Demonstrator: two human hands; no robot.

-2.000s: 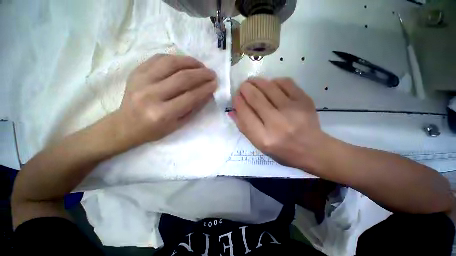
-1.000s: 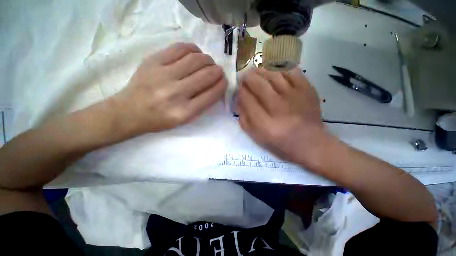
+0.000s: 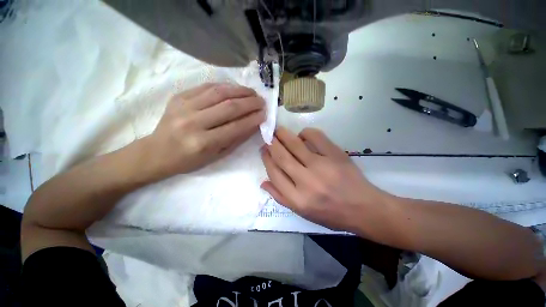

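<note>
White fabric [image 3: 179,198] lies on the machine table, spread left of the needle and hanging over the front edge. My left hand [image 3: 209,123] lies flat on it, fingertips just left of the fabric edge. A narrow folded strip of the fabric edge [image 3: 269,123] runs from the presser foot [image 3: 266,73] toward me. My right hand [image 3: 317,171] has its fingertips at the lower end of this strip, touching the edge; whether they pinch it is hard to tell. The ribbed beige knob [image 3: 303,94] hangs right of the foot.
The machine head [image 3: 239,30] spans the top. Black thread snips [image 3: 436,108] and a thin white-handled tool [image 3: 496,99] lie on the table at right. A printed scale [image 3: 272,212] runs along the front edge. White cloth [image 3: 419,282] lies below the table at right.
The knob and foot appear lower and more of the machine head shows. My right hand has moved down and away from the knob. The folded strip of edge now shows between my hands.
</note>
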